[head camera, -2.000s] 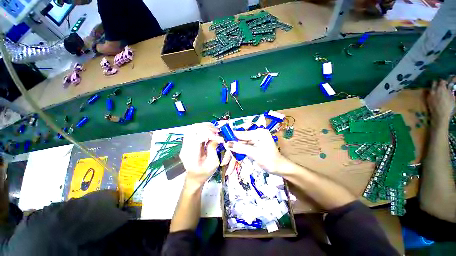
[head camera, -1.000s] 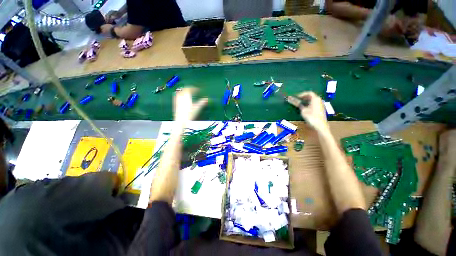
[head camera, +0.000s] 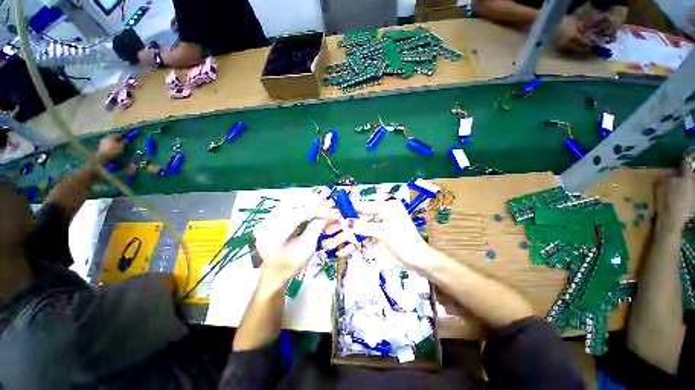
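Observation:
My left hand (head camera: 289, 240) and my right hand (head camera: 389, 232) meet above the far end of an open carton (head camera: 440, 335). Between them they hold a blue battery cell (head camera: 344, 203), tilted, its upper end showing; the fingers hide its lower part. More blue cells (head camera: 421, 199) lie behind and beside the hands on the bench. White slips (head camera: 381, 320) fill the carton, with a few blue pieces among them. Small green boards (head camera: 296, 286) lie left of the carton on a white sheet (head camera: 236, 301).
A green conveyor (head camera: 267, 160) with scattered blue cells crosses beyond the bench. Green PCB panels (head camera: 587, 236) are stacked right. Green strips (head camera: 236, 244) and yellow sheets (head camera: 129, 251) lie left. People's arms show at left, right and the far bench. A grey post (head camera: 640, 114) stands at right.
Both hands have come back from over the conveyor to above the carton and now hold a blue cell. Another cell lies on the belt ahead. A person's arm now reaches over the belt at left.

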